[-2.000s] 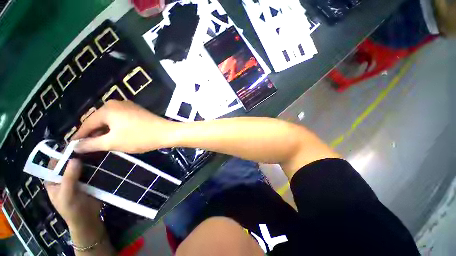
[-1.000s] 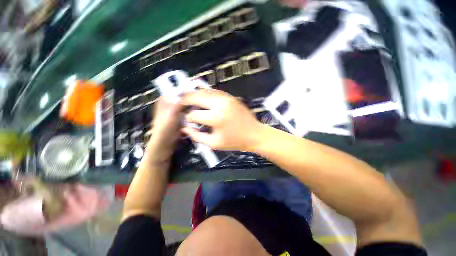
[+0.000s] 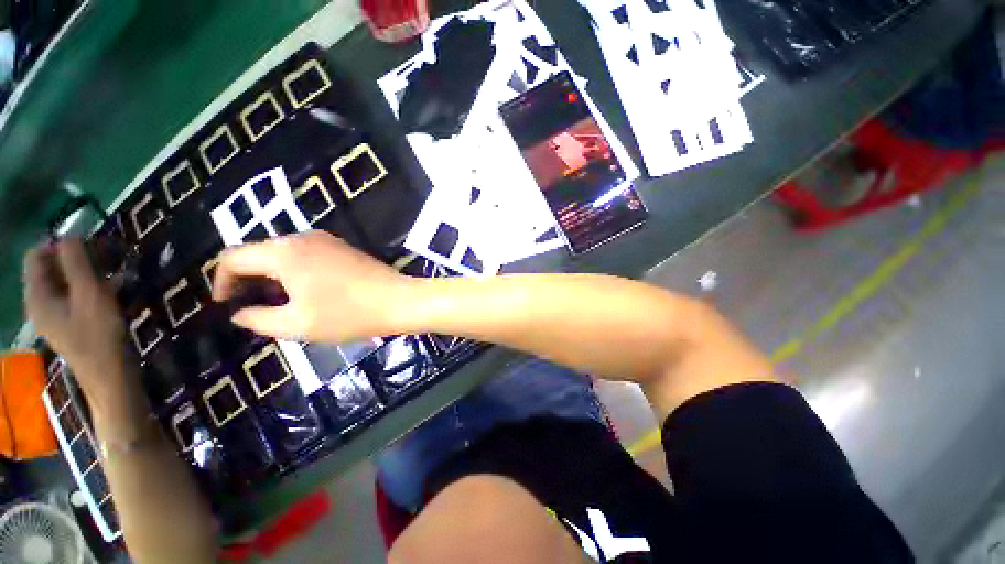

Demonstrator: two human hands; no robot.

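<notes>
A black tray (image 3: 369, 237) with rows of cream-gold frames lies under my hands. A white-edged sticker sheet (image 3: 256, 209) lies across it, partly hidden by my right hand. My right hand (image 3: 298, 284) is low over this sheet, its thumb and fingers curved and apart, with nothing visible in them. My left hand (image 3: 75, 297) is blurred at the tray's far left end. Its fingertips are beside a small dark part with a pale rim (image 3: 77, 217); whether they touch or hold it cannot be told.
Right of the tray are white liner sheets (image 3: 485, 198), a black scrap (image 3: 450, 83) and a lit smartphone (image 3: 575, 165). More liners (image 3: 672, 88) lie further right. At left are an orange object (image 3: 24, 405), a white-edged sheet (image 3: 83, 457) and a fan (image 3: 39, 537). Red stools stand below.
The sticker sheet, earlier between both hands, now lies flatter on the tray. My left hand has come away from it to the far left. My right hand remains over it. The view has swung.
</notes>
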